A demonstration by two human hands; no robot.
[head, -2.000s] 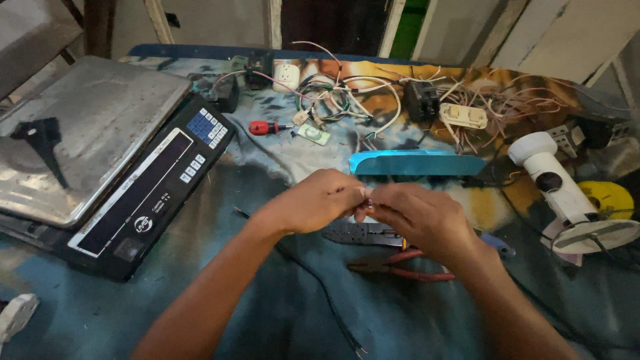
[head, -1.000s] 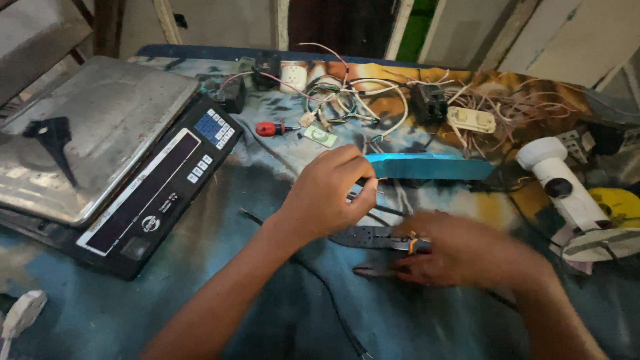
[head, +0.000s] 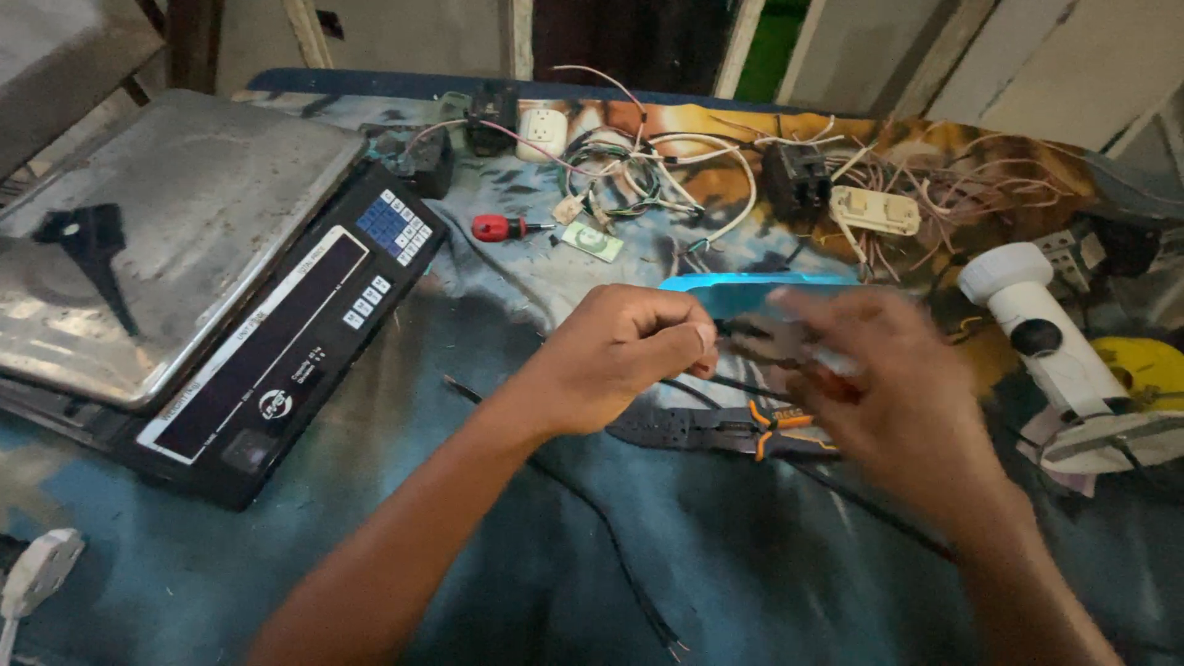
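Observation:
My left hand is closed with its fingertips pinched on a dark cable end, at the middle of the table. Close to its right, my right hand is blurred and holds red-handled pliers, whose dark jaws point at the left fingertips. Under the hands lies a wire stripper with orange and black handles. A black cable with bare copper ends runs along the cloth below. Behind the hands stands a shiny blue strip-shaped object, partly covered by the right hand.
A black scale with a metal pan fills the left. Behind are a red screwdriver, a white outlet, coiled wires, a cream switch and black breakers. A white camera-like device stands at right.
The red-handled pliers, lying on the table two seconds ago, are now up in my right hand beside my left fingertips. The hands were together at first, then my right hand reached down to the pliers.

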